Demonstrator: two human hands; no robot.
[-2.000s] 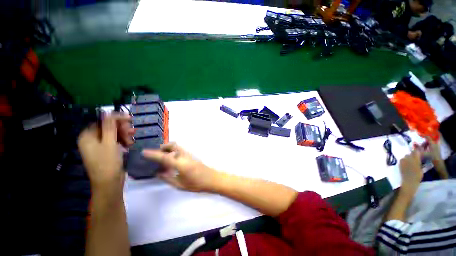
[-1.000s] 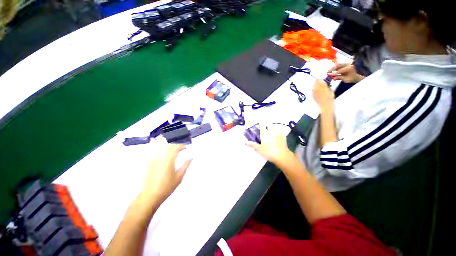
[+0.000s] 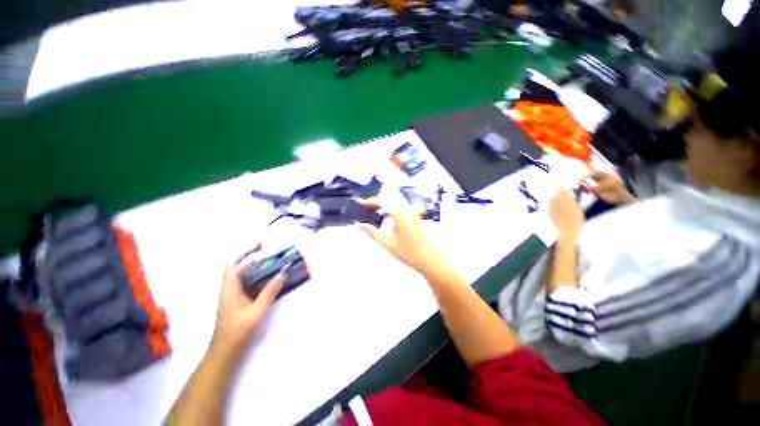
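My left hand (image 3: 242, 304) holds a dark charger unit (image 3: 279, 270) with a shiny face and a bit of orange at its edge, above the white bench at centre left. My right hand (image 3: 398, 233) reaches over the small heap of loose black housing covers (image 3: 333, 204), thumb and fingers apart, fingertips at the heap's right end. The view is blurred, and I cannot tell whether the fingers touch a cover. Two more open units (image 3: 408, 158) lie right of the heap; the nearer one (image 3: 421, 200) is partly behind my right hand.
Finished units (image 3: 96, 283) with orange edges stand in a row at left. A black mat (image 3: 475, 146) bears one unit. Orange parts (image 3: 554, 129) lie beyond it. A person in a white striped jacket (image 3: 650, 266) works at right. A green belt (image 3: 208, 125) runs behind, with dark corded units (image 3: 383, 33) beyond.
My left hand has moved left and now holds a unit. My right hand has left the nearest unit's former place and moved to the covers. The camera view has turned left.
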